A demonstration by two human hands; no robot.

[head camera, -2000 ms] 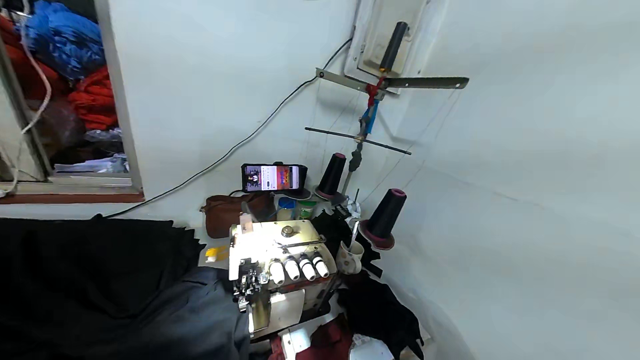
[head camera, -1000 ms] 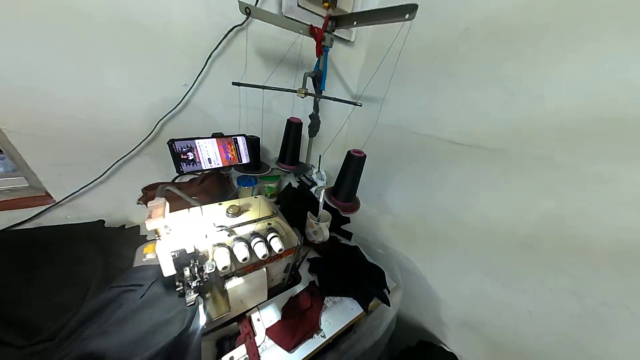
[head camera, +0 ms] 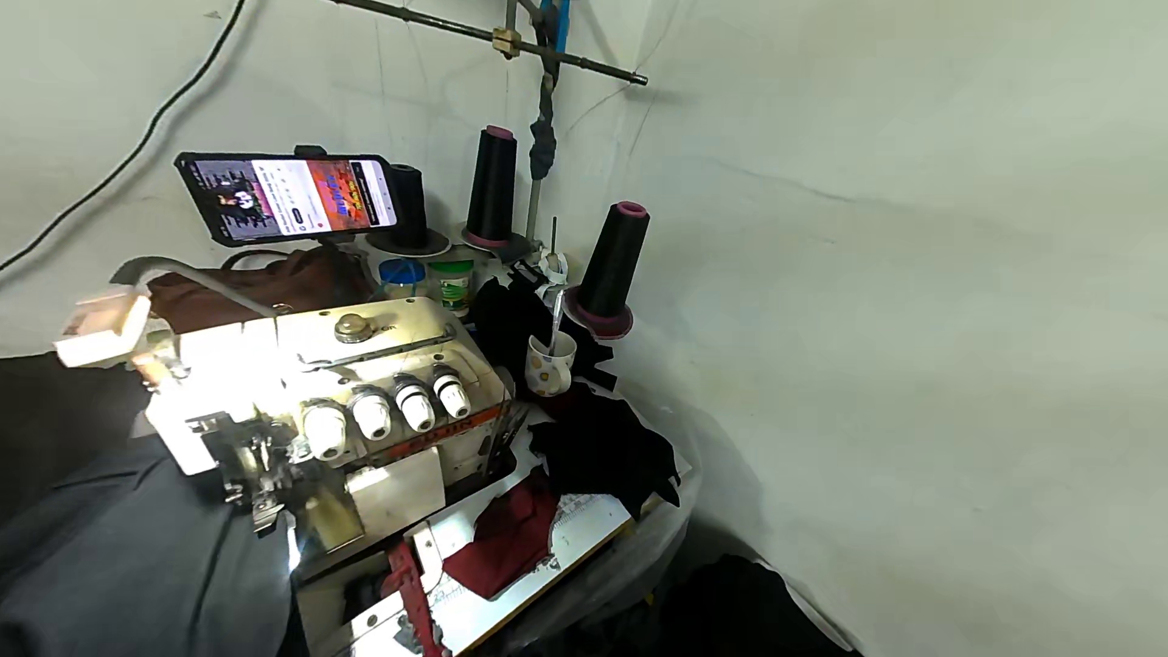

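Note:
Neither my left hand nor my right hand shows in the head view. An overlock sewing machine (head camera: pixel 401 347) stands at centre left, its white tension dials (head camera: pixel 371 412) in a row along the front. Its presser foot area (head camera: pixel 260 474) is lit by a bright lamp (head camera: pixel 105 324). Dark grey fabric (head camera: pixel 146 557) lies at the lower left, up against the needle area. A dark red cloth scrap (head camera: pixel 511 534) rests on the white table (head camera: pixel 584 525) right of the machine, and a red strip (head camera: pixel 412 593) hangs near its front edge.
Black thread cones (head camera: pixel 616 260) stand behind the machine under a thread stand (head camera: pixel 547 119). A lit phone (head camera: pixel 292 198) is mounted above a brown bag (head camera: pixel 265 287). A spotted mug (head camera: pixel 550 365) sits beside black cloth scraps (head camera: pixel 607 447). The wall (head camera: pixel 894 301) borders the right side; plastic sheeting (head camera: pixel 611 575) hangs below the table.
The view has turned right and come closer to the machine; the window opening at the left has left the picture. No hand appears in any frame.

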